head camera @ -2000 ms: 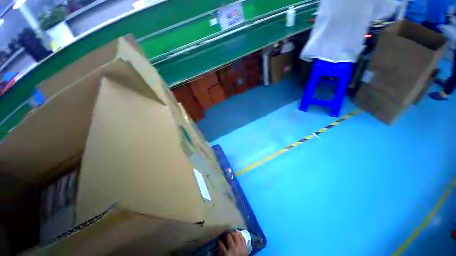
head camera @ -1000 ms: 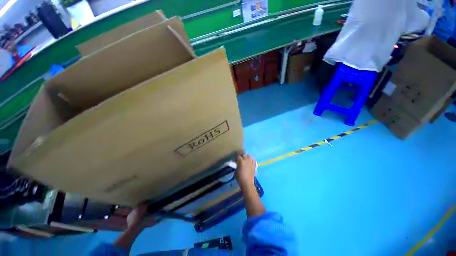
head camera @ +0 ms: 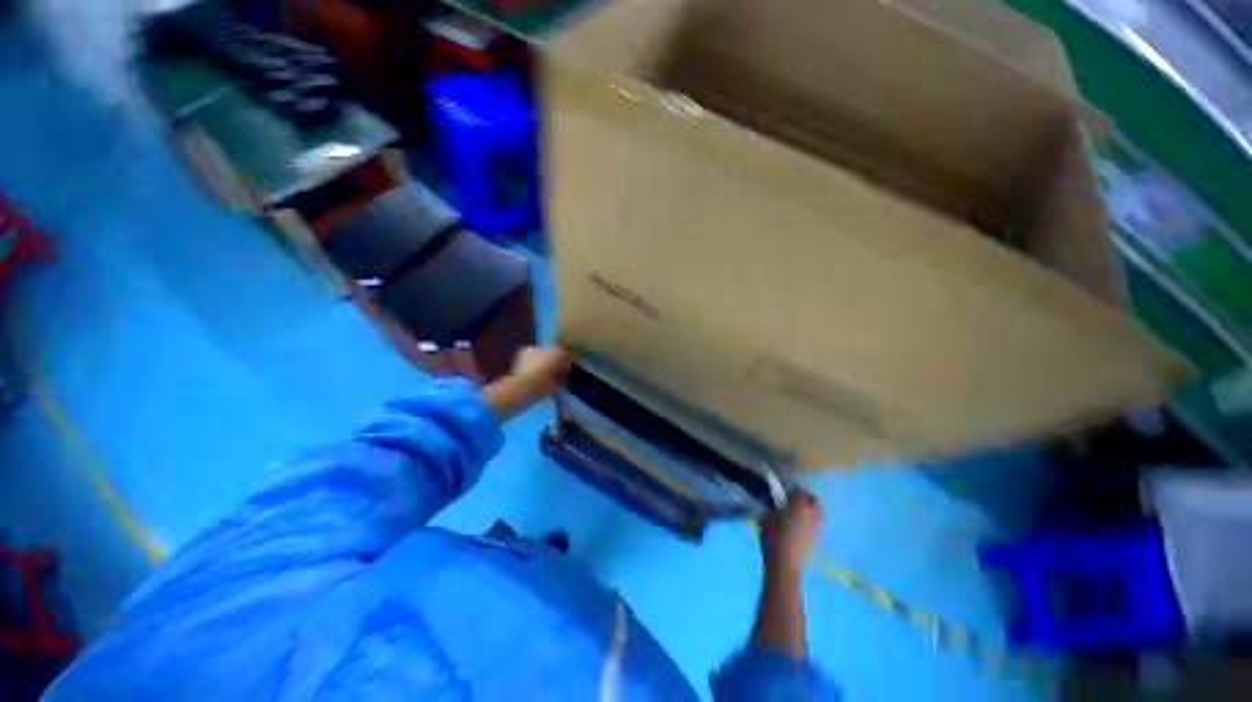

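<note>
A large open brown carton (head camera: pixel 810 261) stands upright before me on a hand truck (head camera: pixel 618 477), whose dark bar and low base show under the carton's near side. My left hand (head camera: pixel 533 376) is closed on the left end of the dark bar, by the carton's lower left corner. My right hand (head camera: pixel 791 527) is closed on the bar's right end, near a small white patch. Blur hides the fingers. The carton's inside is shadowed, and its contents cannot be told.
Dark grey panels in open boxes (head camera: pixel 453 281) line the left, with a blue stool or crate (head camera: pixel 483 144) behind. A blue stool (head camera: pixel 1098 583) and a person's white garment (head camera: pixel 1208 542) are at lower right. A green bench (head camera: pixel 1167 226) runs behind the carton. Red stools are far left.
The view has swung left and down, so the carton now appears further right and tilted the other way. Both hands still hold the hand truck. The boxes at left have come into fuller view.
</note>
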